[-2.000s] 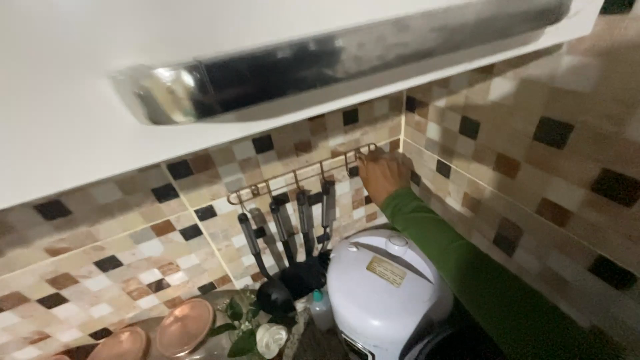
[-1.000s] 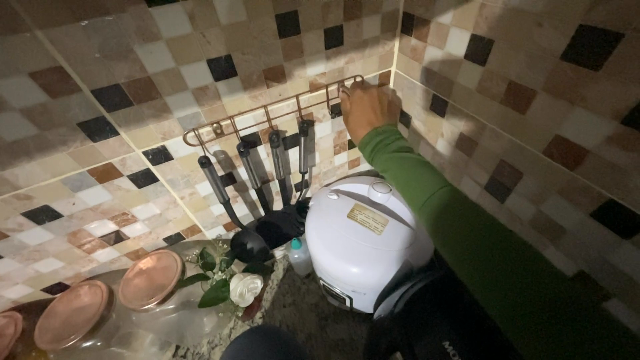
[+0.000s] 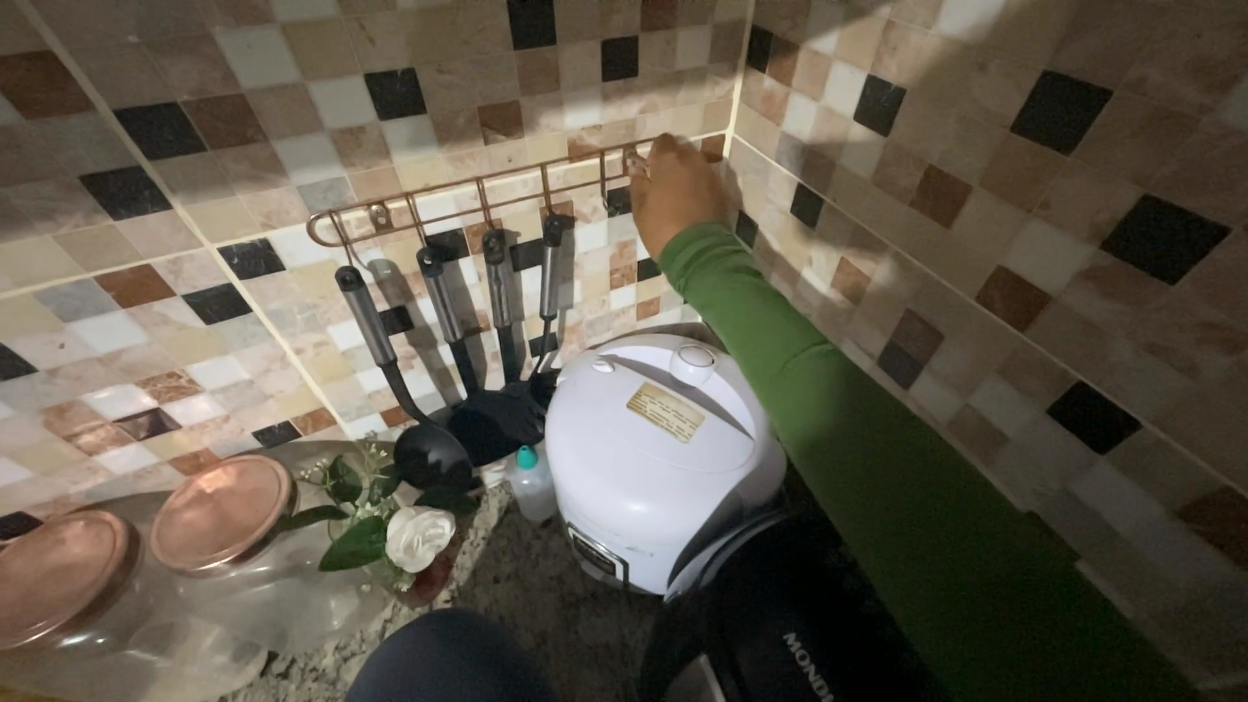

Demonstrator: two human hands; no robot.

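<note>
My right hand (image 3: 680, 193), in a green sleeve, is at the right end of a copper-coloured wire utensil rack (image 3: 448, 203) on the tiled wall, its fingertips around the rack's end. What lies under the fingers is hidden. From the rack's hooks hang several black kitchen utensils with grey handles, among them a ladle (image 3: 433, 456) at the left. A white rice cooker (image 3: 634, 468) with a gold label stands below my hand. Between it and the ladle is a small bottle (image 3: 531, 485) with a teal cap. My left hand is not in view.
A black appliance (image 3: 780, 604) stands in front of the rice cooker on the granite counter (image 3: 497, 546). At the left are glass jars with copper-coloured lids (image 3: 222, 512) and a white artificial-looking rose (image 3: 419, 537) with leaves. A dark rounded thing (image 3: 448, 658) shows at the bottom edge.
The view has moved down and closer, and the white cabinet with its metal handle has left it. My right hand stays at the rack's right end.
</note>
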